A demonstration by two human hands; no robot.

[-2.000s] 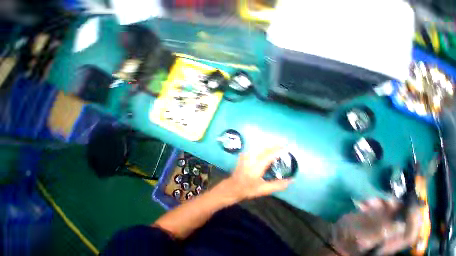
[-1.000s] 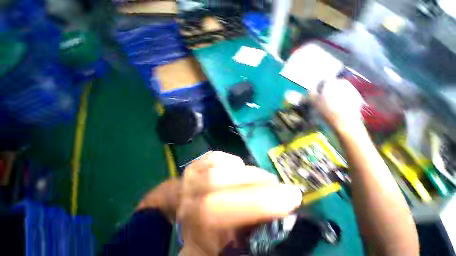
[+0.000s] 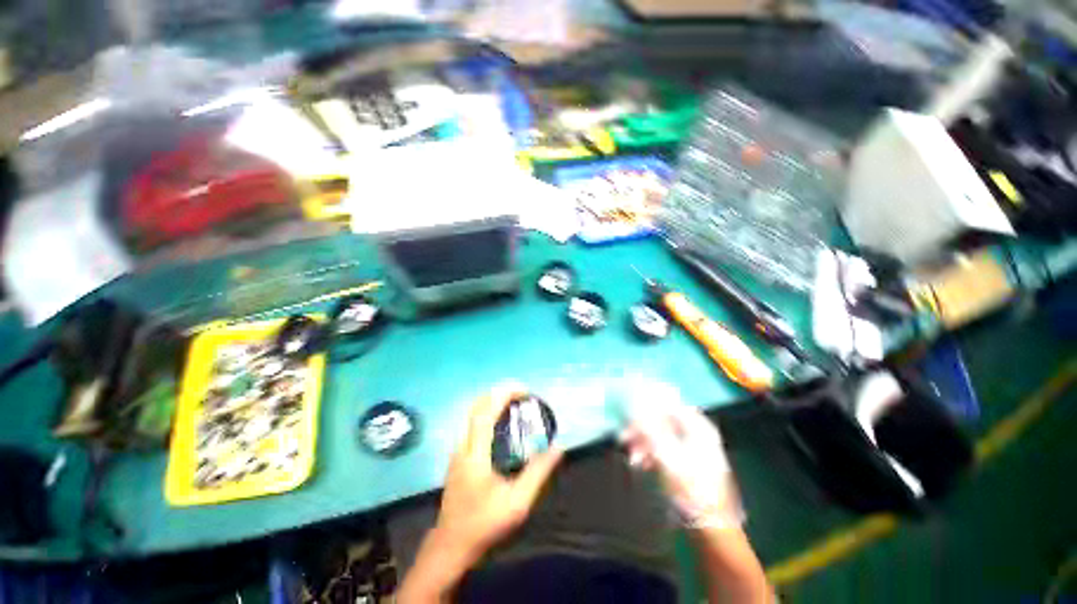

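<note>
My left hand is bare and holds a round black housing at the bench's front edge, its open top showing a board with pale parts. My right hand wears a clear plastic glove, is blurred, and is held to the right of that housing, apart from it; whether its fingers hold anything small cannot be told. Another black housing stands to the left. Three more stand behind, one of them in the middle. The orange electric screwdriver lies on the mat to the right.
A yellow tray of small parts lies left, with black housings at its upper right corner. A grey-white box with a dark grille stands at the back. Behind are a blue tray and a clear bag. A long black tool lies beside the screwdriver.
The view has swung back right over the bench. My left hand is low at the front edge with a housing; my gloved right hand has come in beside it, away from the screwdriver.
</note>
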